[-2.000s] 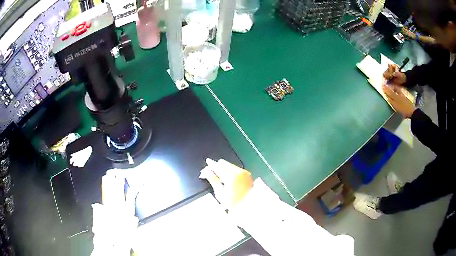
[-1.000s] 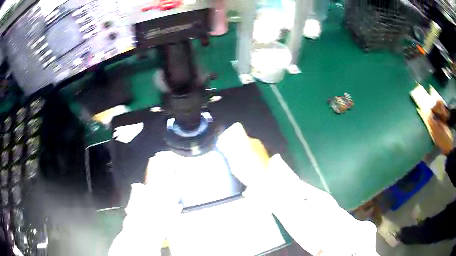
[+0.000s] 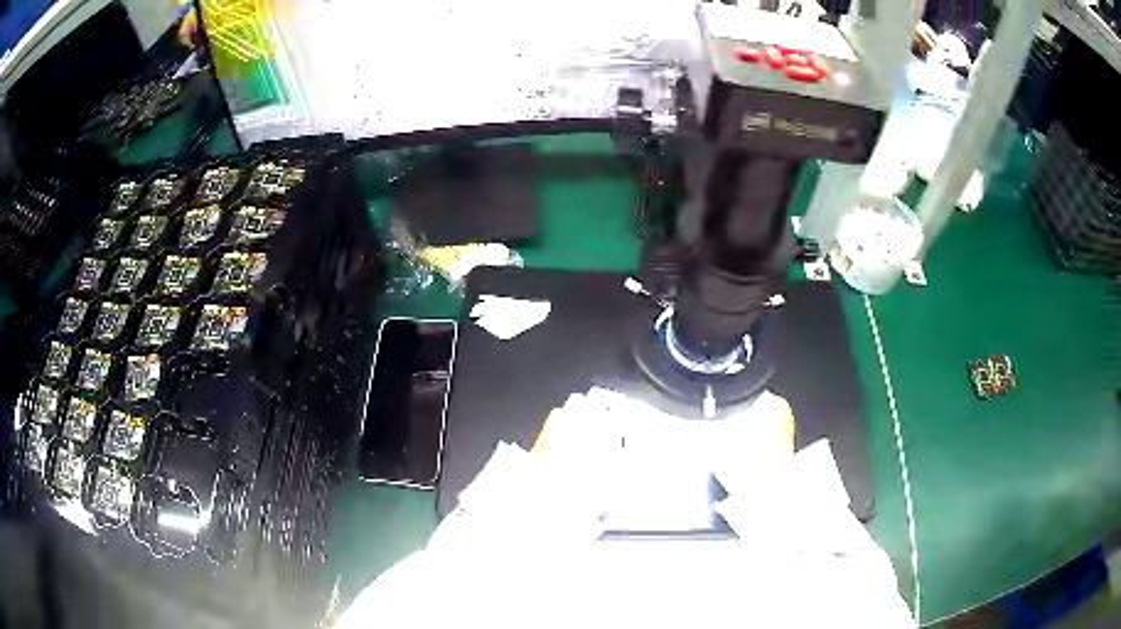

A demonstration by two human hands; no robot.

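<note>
The black microscope (image 3: 750, 197) stands with its glowing ring light over the black base (image 3: 821, 350). Both my hands are below the lens and badly overexposed. My left hand (image 3: 578, 430) is at the left of the bright spot. My right hand (image 3: 768, 430) is at the right, just under the ring light. Their fingers are washed out, and I cannot tell whether they hold anything. White sleeves run down to the front edge. Several circuit boards (image 3: 991, 376) sit in a small group on the green mat at right.
A tall stack of black trays (image 3: 289, 344) with boards in pockets stands at left. A smartphone (image 3: 409, 403) lies between it and the base. A white scrap (image 3: 510, 316) lies on the base, a tub (image 3: 877, 242) beside shelf posts. The monitor (image 3: 455, 62) is behind.
The view has swung left, bringing the tray stack and whole phone in. My hands have come closer together under the lens. The other person has left the view.
</note>
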